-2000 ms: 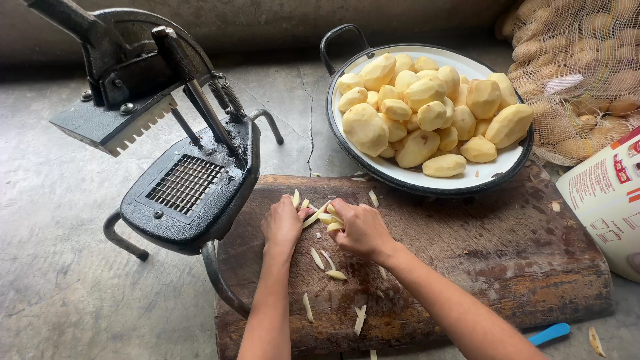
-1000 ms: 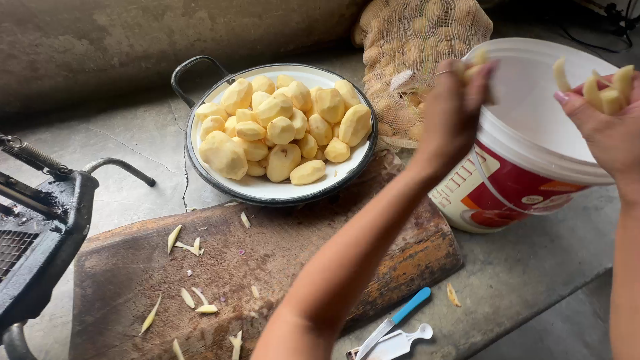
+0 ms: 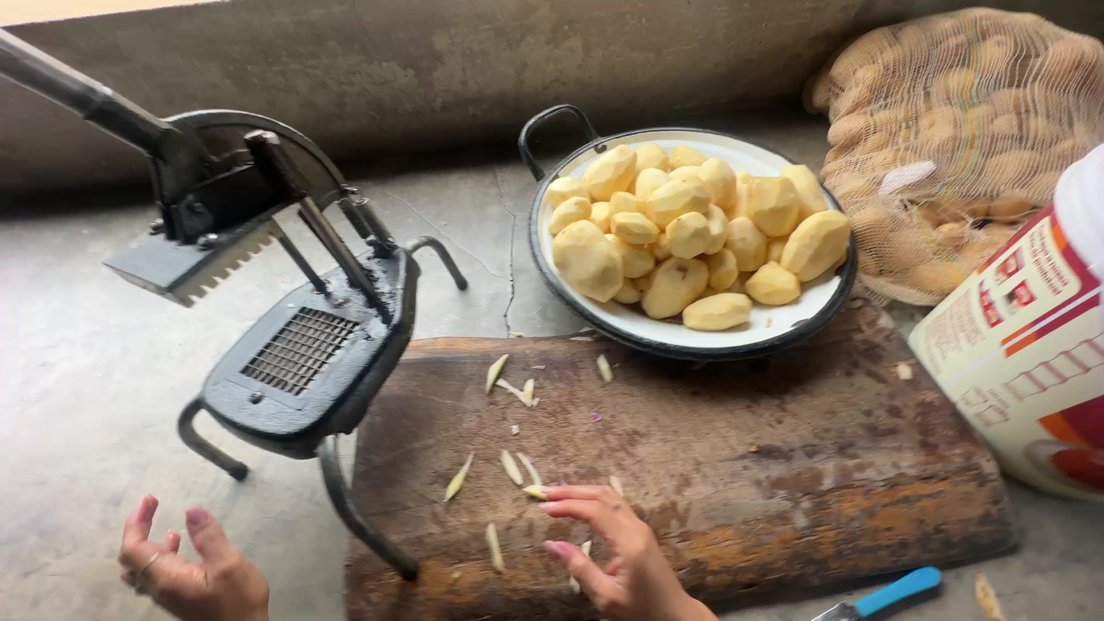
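My left hand is raised at the lower left, below the lever-operated potato cutter; its fingers are apart and hold nothing. Over the front of the wooden cutting board is my right hand, fingers spread and holding nothing, its fingertips beside a cut potato strip; whether they touch cannot be told. More strips and scraps lie scattered on the board. The cutter's toothed pusher block stands raised above its blade grid. Peeled potatoes fill an enamel basin at the board's back edge.
A mesh sack of unpeeled potatoes rests at the back right. The printed plastic bucket stands beside the board's right end. A blue-handled knife lies near the front right. One cutter leg reaches onto the board; a wall runs behind.
Both hands have moved left from the bucket. The potato strips they held one second ago are gone from them. The view has swung back left.
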